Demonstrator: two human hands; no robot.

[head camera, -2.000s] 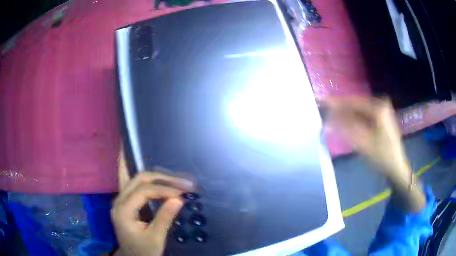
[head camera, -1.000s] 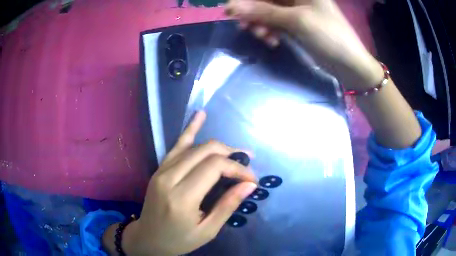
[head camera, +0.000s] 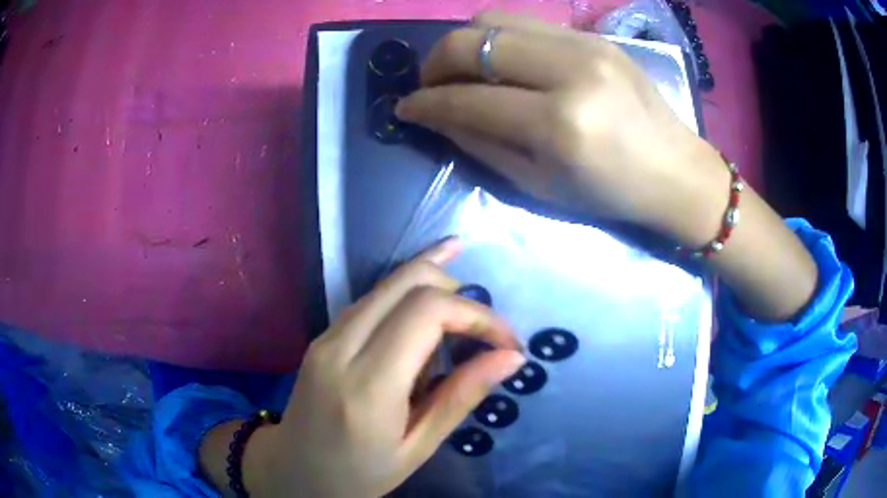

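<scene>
A dark grey glossy back panel (head camera: 603, 428) in a white-bordered frame lies before me, its dark upright camera oval (head camera: 389, 88) at the upper left. Two round lenses show in the oval. Clear creased film (head camera: 428, 209) covers the panel, its diagonal edge below the oval. My left hand (head camera: 389, 360) rests over the panel, thumb and forefinger pinched on a group of black lens discs (head camera: 497, 410); more discs show beside the fingertips. My right hand (head camera: 564, 126) reaches across the top, fingertips at the lower lens. Whether it holds anything is hidden.
Pink sheeting (head camera: 156, 195) covers the bench. A clear plastic bag (head camera: 642, 19) and black bits lie behind the panel's upper right corner. A black pile (head camera: 802, 126) with a white strip stands at the right. Blue material under clear plastic (head camera: 58, 418) is at the lower left.
My right hand has come from the right side, over the film's top, down to the camera oval. The film has been folded back from the oval. The left hand keeps the discs.
</scene>
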